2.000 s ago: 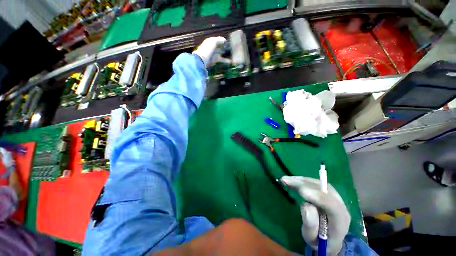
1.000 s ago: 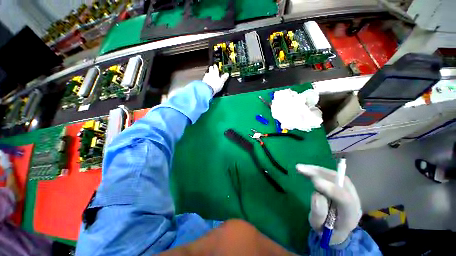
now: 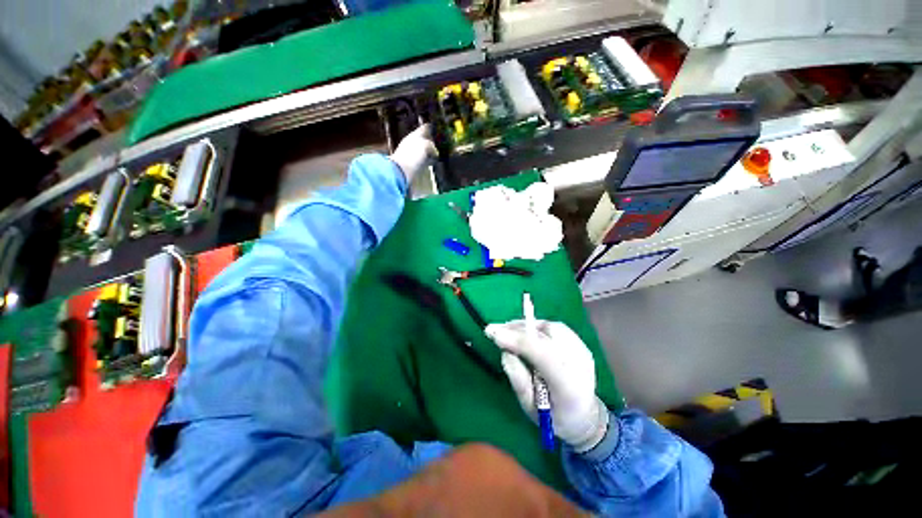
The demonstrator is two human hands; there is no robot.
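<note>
My left hand (image 3: 415,153), in a white glove, is at the left end of a black carrier (image 3: 495,162) on the line. Its fingertips are at the carrier's edge; whether they grip it I cannot tell. Two circuit boards, component side up, lie in this carrier: one (image 3: 492,106) nearer my hand and one (image 3: 598,79) to the right. My right hand (image 3: 554,376), also in a white glove, holds a marker pen (image 3: 543,402) upright over the bench mat, with the white end up and the blue end down.
On the green mat (image 3: 374,369) lie side cutters (image 3: 467,289), a dark brush (image 3: 416,294), a blue cap (image 3: 456,246) and a crumpled white wipe (image 3: 516,221). A board (image 3: 141,315) rests on the red mat (image 3: 96,445). Another carrier holds boards (image 3: 176,192) at left. A handheld screen device (image 3: 675,162) stands at right.
The view has swung to the right. My left hand has gone from over the nearer board to the carrier's left end, and the carrier has moved right. The right hand still holds the pen.
</note>
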